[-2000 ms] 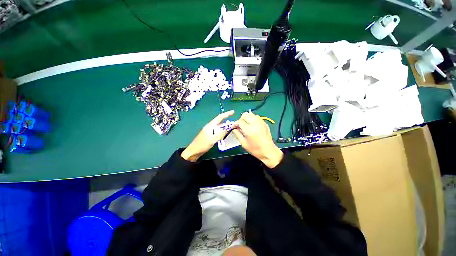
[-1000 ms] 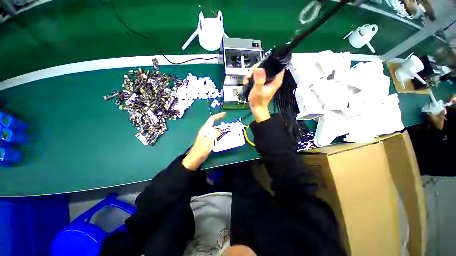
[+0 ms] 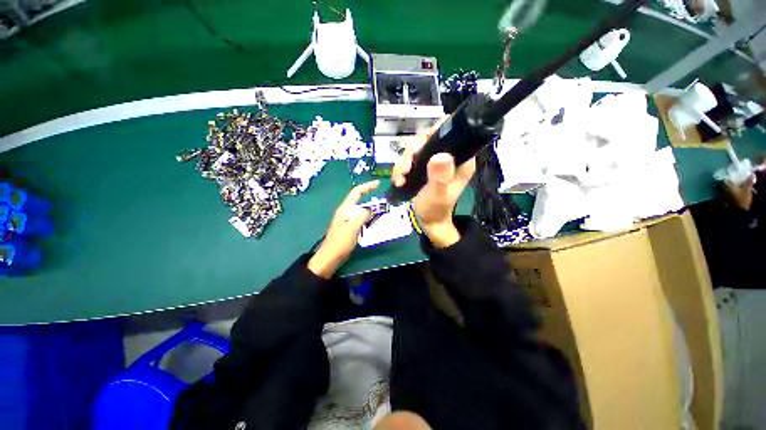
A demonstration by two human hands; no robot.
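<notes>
My right hand (image 3: pixel 438 186) is closed around the black electric screwdriver (image 3: pixel 453 144), which is tilted with its lower end over the white plastic housing (image 3: pixel 388 227). The housing lies on the green bench near its front edge. My left hand (image 3: pixel 343 228) is at the housing's left side, with fingers on its upper left part by a small dark part; the exact grip is too small to tell. The pliers' yellow handle (image 3: pixel 414 220) shows beside the housing, partly behind my right hand. The screwdriver hides its own tip and the spot under it.
Behind stands the screw feeder (image 3: pixel 407 92). Metallic parts (image 3: pixel 252 164) and small white pieces (image 3: pixel 323 144) are piled left. Black cables (image 3: pixel 491 197), heaped white housings (image 3: pixel 588 159) and a carton (image 3: pixel 621 311) are right. Blue parts (image 3: pixel 18 222) lie far left. A person's hand (image 3: pixel 741 195) shows far right.
My right hand left the housing, took hold of the hanging screwdriver by the feeder, and has brought it down and left over the housing. My left hand has stayed at the housing.
</notes>
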